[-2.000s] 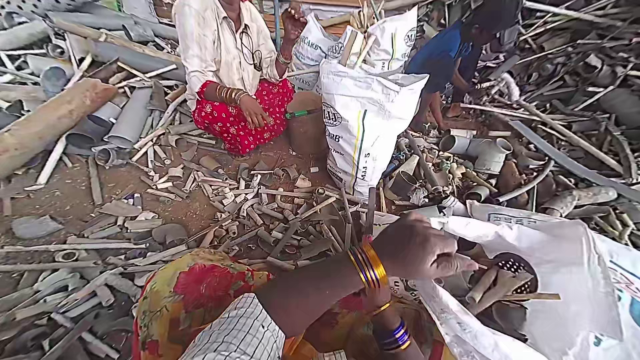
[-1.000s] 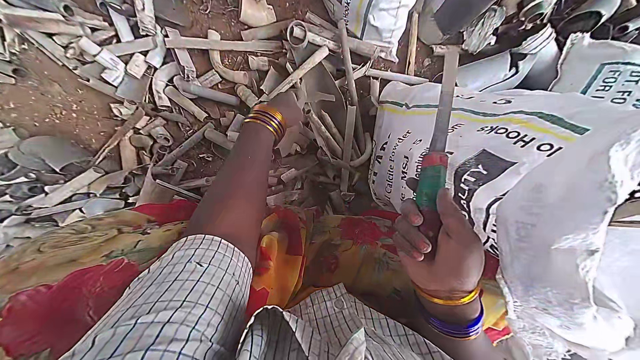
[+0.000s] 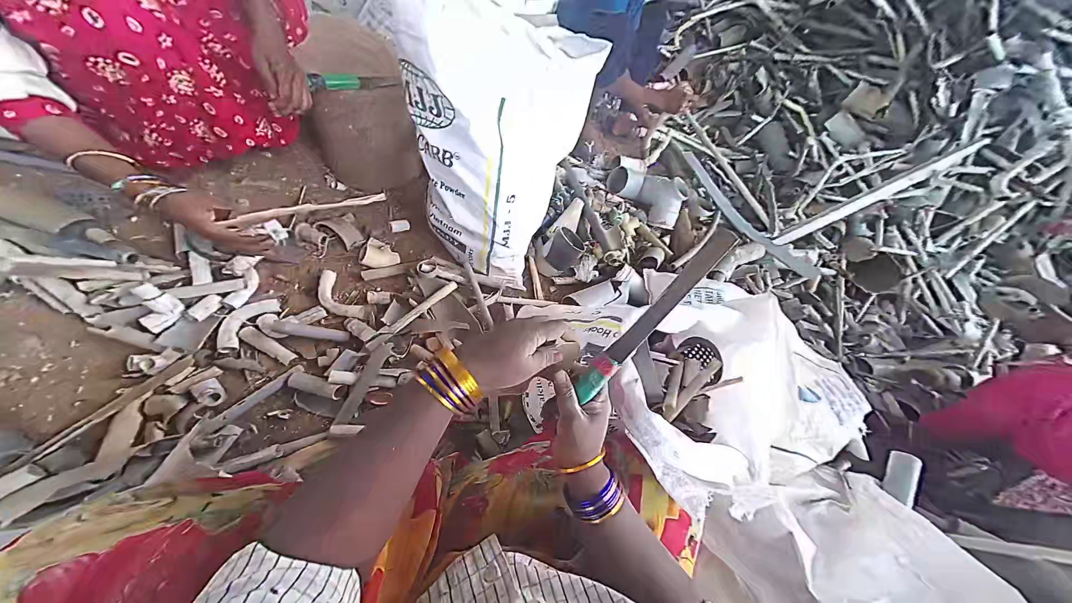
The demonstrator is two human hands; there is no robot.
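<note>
My right hand [image 3: 582,419] grips the green and red handle [image 3: 596,379] of a machete-like tool, whose long flat blade [image 3: 670,293] points up and to the right. My left hand [image 3: 523,356] is close beside it, fingers bent near the handle; whether something small is between them is unclear. In front of my left hand lies a heap of cut pipe pieces [image 3: 314,331]. To the right, an open white woven sack [image 3: 754,368] holds pipe pieces and a dark perforated part [image 3: 699,352].
A tall white sack [image 3: 502,109] stands ahead. At the upper left, a person in red patterned cloth reaches a hand [image 3: 201,222] to the scrap. Another person's hand [image 3: 662,96] is beyond the sack. A large scrap heap [image 3: 879,151] fills the upper right.
My left hand has moved from the pipe pieces, where it was a second ago, to beside my right hand. The blade now tilts further right. The view has shifted markedly.
</note>
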